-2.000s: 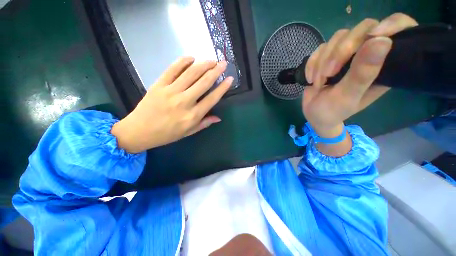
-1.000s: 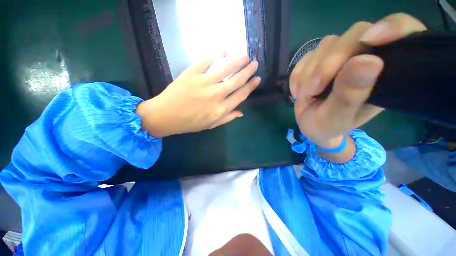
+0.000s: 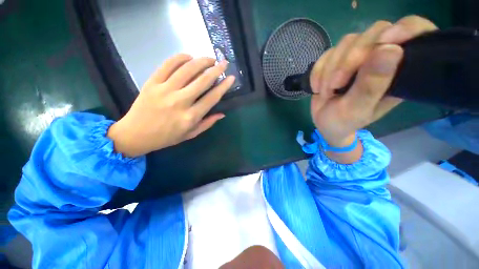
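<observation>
A device unit (image 3: 152,37) with a silver centre and a dark perforated strip on its right lies in a black tray (image 3: 243,47), cut off by the top edge. My left hand (image 3: 170,105) rests spread on the unit's near end, fingertips on the strip. My right hand (image 3: 354,79) is closed around a thick black electric screwdriver (image 3: 441,68). Its dark nose is over the round grey screw dish (image 3: 294,47), right of the tray. The bit tip and any screw cannot be made out.
Tray and dish lie on a green bench mat (image 3: 252,136). A blue strap (image 3: 341,149) circles my right wrist. Beyond the mat's near edge at the right are a white box-like surface (image 3: 441,194) and some blue cloth (image 3: 457,134).
One second ago the view was shifted and the screwdriver nose was near the dish's edge, mostly hidden by my hand. Now the nose is over the dish. My left hand still lies on the unit.
</observation>
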